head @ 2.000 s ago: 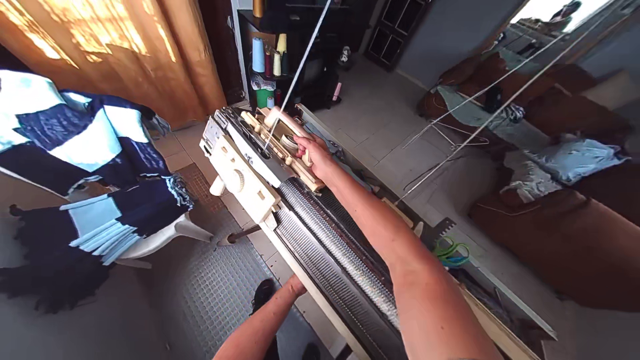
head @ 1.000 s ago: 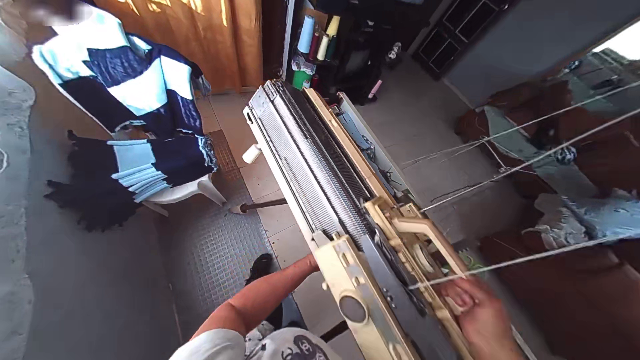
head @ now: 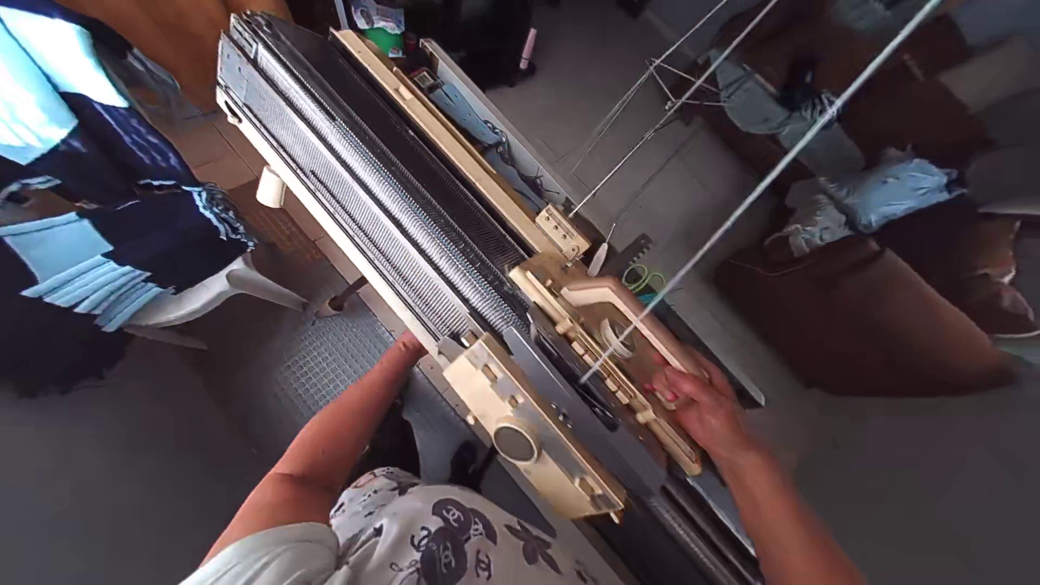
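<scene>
A double-bed knitting machine (head: 382, 195) runs diagonally across the view. Its cream carriage (head: 601, 341) sits on the lower right part of the beds, joined with a front carriage plate (head: 528, 431) that bears a round dial. My right hand (head: 699, 398) is closed around the lower end of the carriage's handle (head: 642, 317). A pale yarn (head: 731, 219) comes down from the upper right to the middle of the carriage. At the machine's near edge is my left hand (head: 416, 344); its fingers are hidden beneath that edge, so its grip cannot be seen.
Blue and white knitted pieces (head: 89, 211) drape over a white plastic chair (head: 219, 292) at left. Behind the beds lies a long tray (head: 496, 122) with small items. Green-handled scissors (head: 643, 279) rest beyond the carriage. A brown sofa (head: 861, 317) stands at right.
Two seconds ago my right hand and the carriage were at the far end of the machine; both have come along the beds to the near end. The view has shifted too.
</scene>
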